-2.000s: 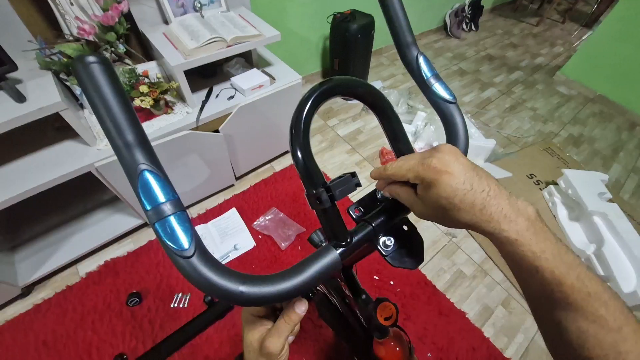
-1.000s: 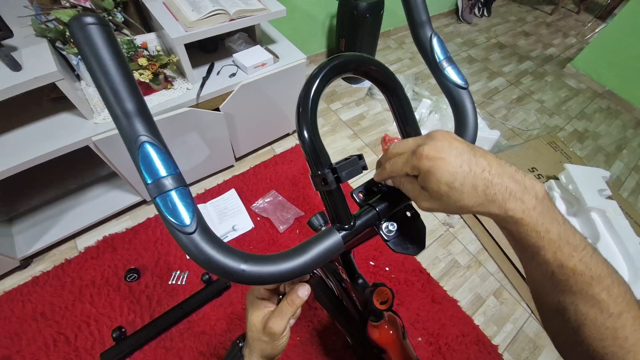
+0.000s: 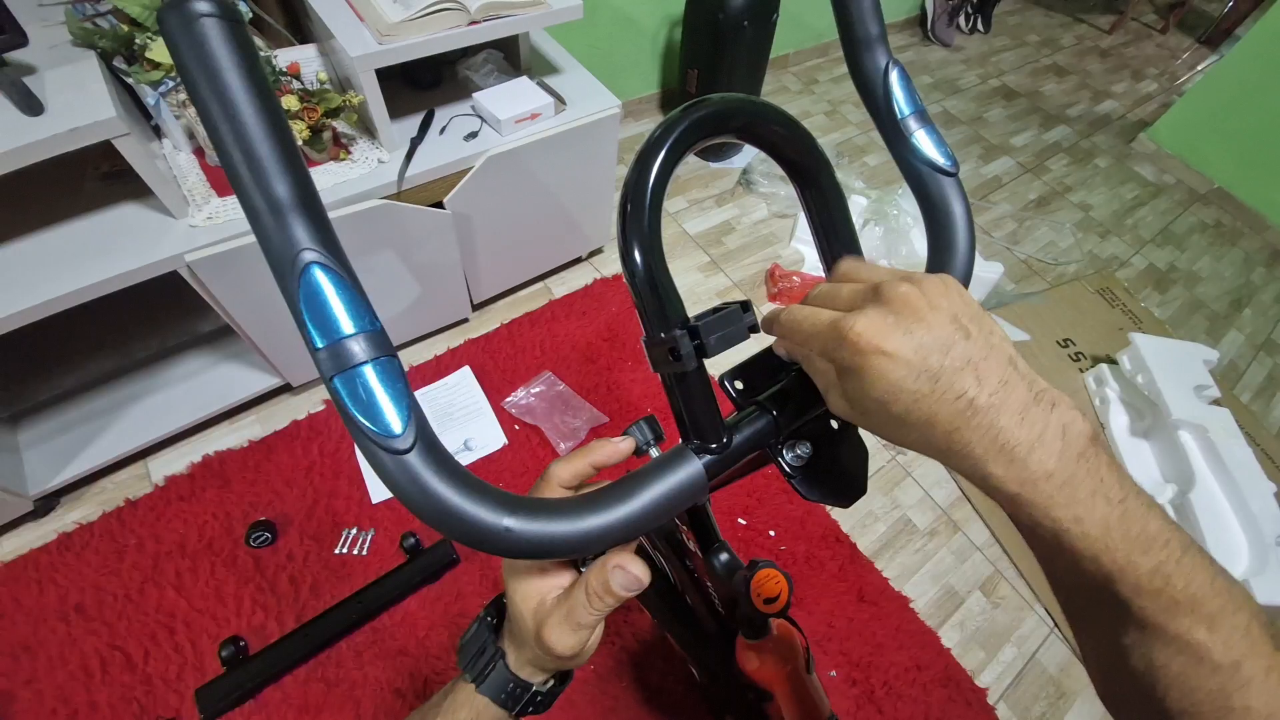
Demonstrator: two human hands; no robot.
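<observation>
The padded handlebar (image 3: 545, 515) of an exercise bike, with blue metallic pads, fills the middle of the view. My left hand (image 3: 570, 590), with a black wristwatch, is under the bar's left bend, fingers behind it; a black knob (image 3: 645, 433) with a metal stem is at its fingertip, and whether the hand grips anything is unclear. My right hand (image 3: 870, 335) is at the right base of the black tubular loop (image 3: 645, 200), fingers bent beside a red plastic piece (image 3: 792, 284); what they hold is hidden. A black clamp (image 3: 705, 335) sits on the loop, above a bolted bracket (image 3: 830, 460).
On the red rug (image 3: 520, 650) lie a black stabilizer bar (image 3: 330, 625), several bolts (image 3: 354, 541), a round black cap (image 3: 261, 533), a plastic bag (image 3: 556, 408) and a printed sheet (image 3: 460, 415). A white cabinet (image 3: 540, 205) stands behind, cardboard (image 3: 1090, 330) and white foam (image 3: 1180, 440) at the right.
My left hand has moved up around the underside of the bar, and the black knob now shows at its fingertip. My right hand stays by the loop's right base.
</observation>
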